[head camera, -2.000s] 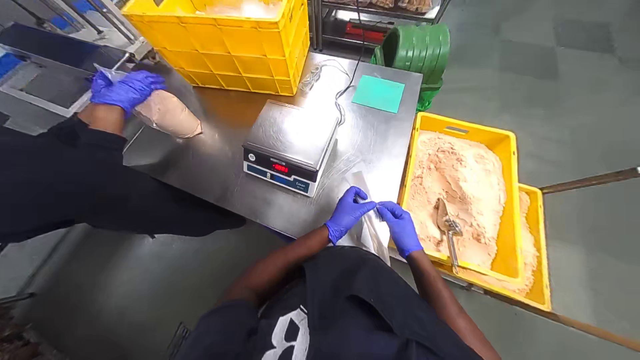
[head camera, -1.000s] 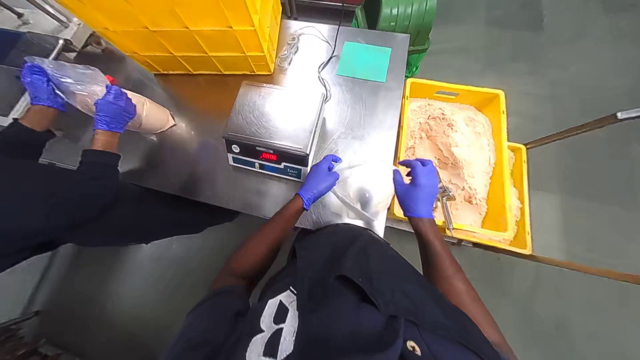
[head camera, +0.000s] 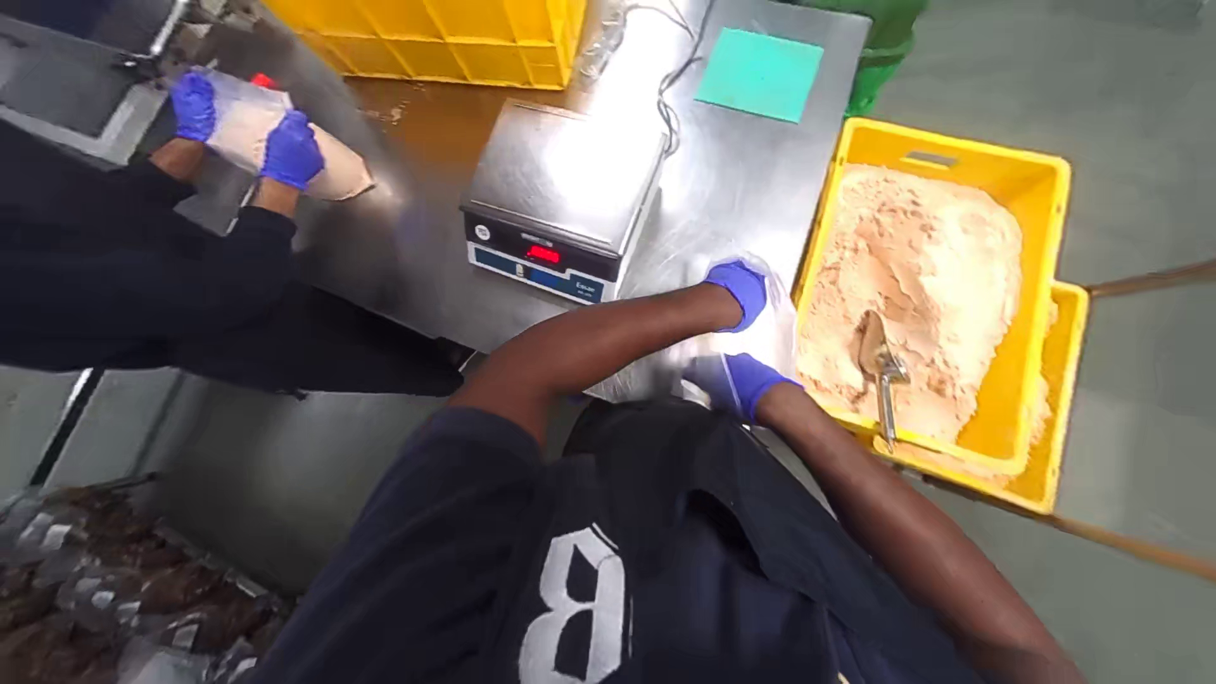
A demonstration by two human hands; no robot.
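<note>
My left hand (head camera: pixel 739 294), in a purple glove, is at the far side of a clear plastic bag (head camera: pixel 774 332), its fingers partly hidden inside or behind the film. Nearer my body, my right hand (head camera: pixel 746 385), also gloved, holds the bag's near edge. A bench scale (head camera: pixel 565 185) with a steel pan and a lit red display stands left of my hands on the steel table (head camera: pixel 731 190). Right of them, a yellow crate (head camera: pixel 1045 218) holds pale pinkish powder (head camera: pixel 912 285), with a metal scoop (head camera: pixel 872 347) lying in it.
At the left, a co-worker's gloved hands (head camera: pixel 293 150) hold a filled plastic bag (head camera: pixel 337 171). A large yellow crate (head camera: pixel 456 43) stands at the table's back. A green sheet (head camera: pixel 760 74) and a cable (head camera: pixel 665 104) lie behind the scale. Another yellow crate (head camera: pixel 1069 408) sits under the powder crate.
The bag in my hands has gone from bunched to spread. My left hand has moved to its far side, and my right hand has come back from beside the powder crate to the bag.
</note>
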